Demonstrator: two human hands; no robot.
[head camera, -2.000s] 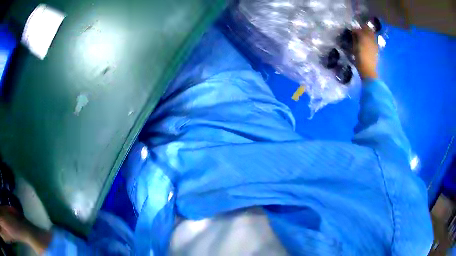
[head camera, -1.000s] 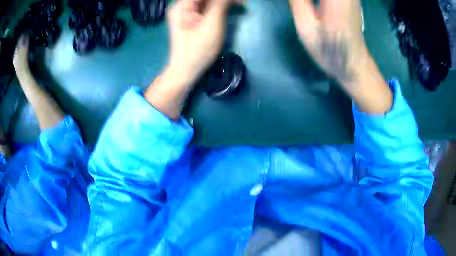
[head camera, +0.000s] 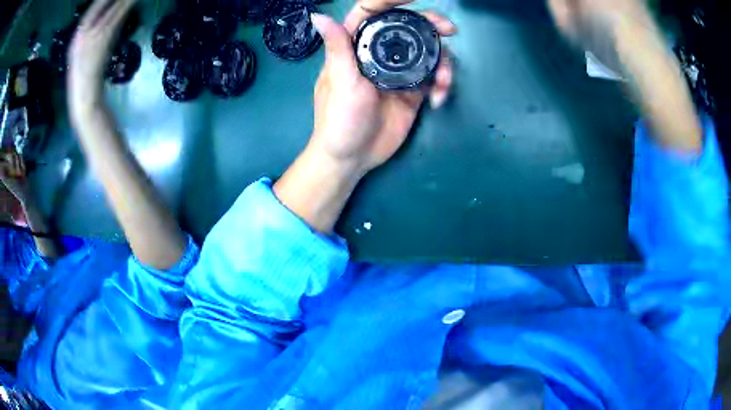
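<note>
A round glossy black case lies face up in my left hand, held by the fingers and thumb above the green bench. Its recessed face shows a ring and a round centre. My right hand is at the upper right, blurred and cut by the top edge, apart from the case. Whether its fingers hold anything cannot be seen.
Several glossy black discs are grouped at upper left on the dark green bench. Another person's hand reaches among them. A small white piece lies by my right wrist. Dark items show at far right.
The black case that lay on the bench near my left wrist a second ago is gone from there, and one is now in my left hand. My right hand has moved right and up.
</note>
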